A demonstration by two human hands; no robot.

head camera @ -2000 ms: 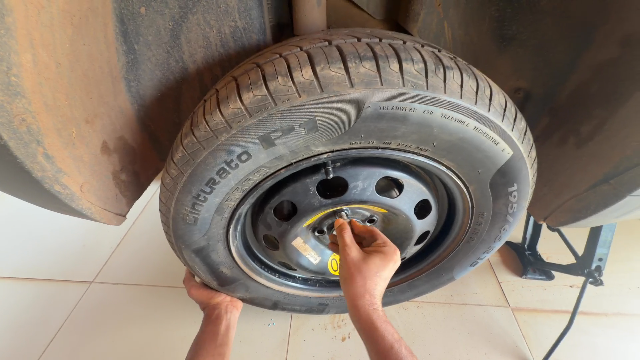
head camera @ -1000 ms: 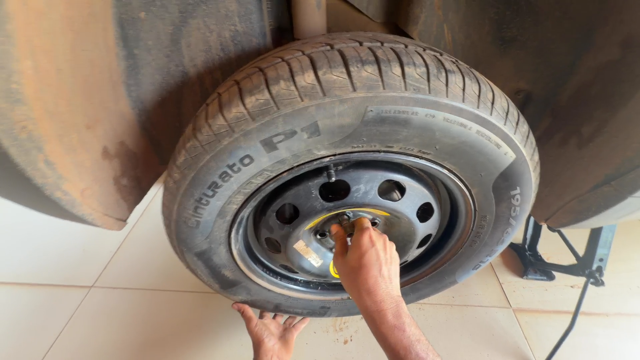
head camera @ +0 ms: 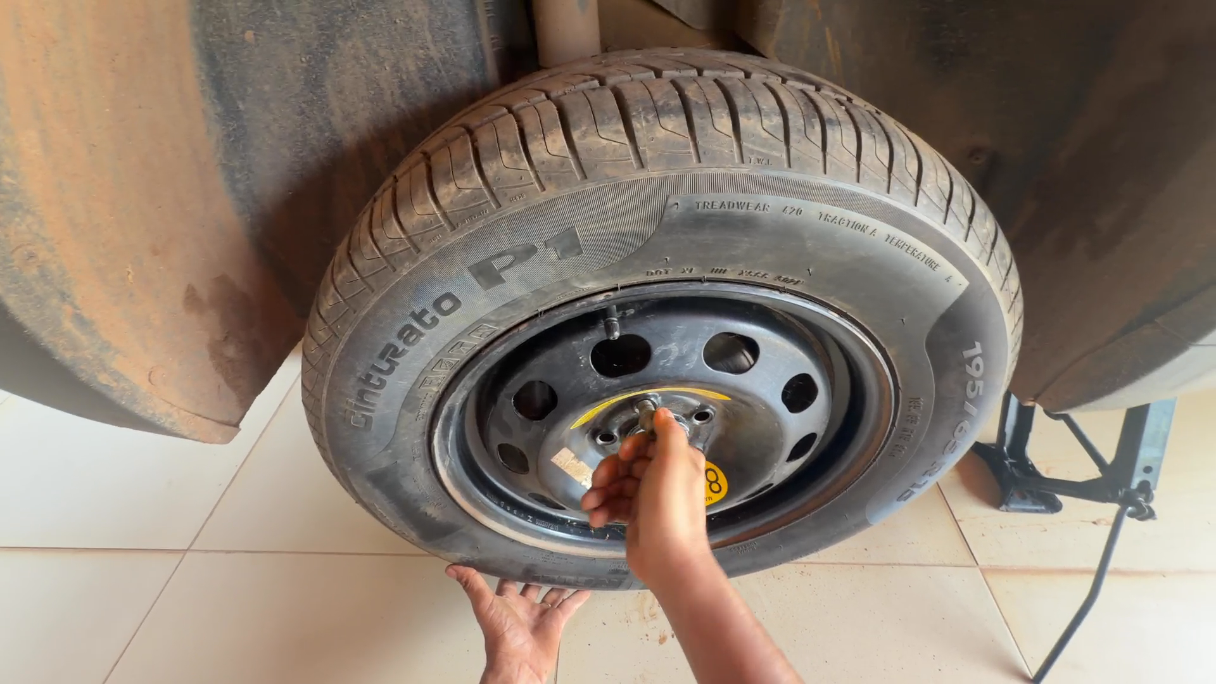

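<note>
A car tire (head camera: 380,323) on a black steel wheel rim (head camera: 769,380) stands in the wheel arch. My left hand (head camera: 520,617) is beneath the tire's lower edge, palm up and fingers spread, touching its underside. My right hand (head camera: 660,484) is at the hub, thumb and fingers pinching a wheel bolt (head camera: 646,411) at the upper bolt hole. Other bolt holes show on both sides of it. My right hand hides part of the hub and of a yellow round sticker (head camera: 715,484). A valve stem (head camera: 612,323) sticks out near the rim's upper edge.
The dusty wheel arch liner (head camera: 256,190) surrounds the tire on the left and right. A scissor jack (head camera: 1073,456) with a crank rod (head camera: 1083,598) stands at the right. The floor has pale tiles (head camera: 304,608). A strut (head camera: 567,28) shows above the tire.
My left hand has moved from the tire's lower left side to the right, under its bottom edge, and its fingers have spread. My right hand has stayed at the hub.
</note>
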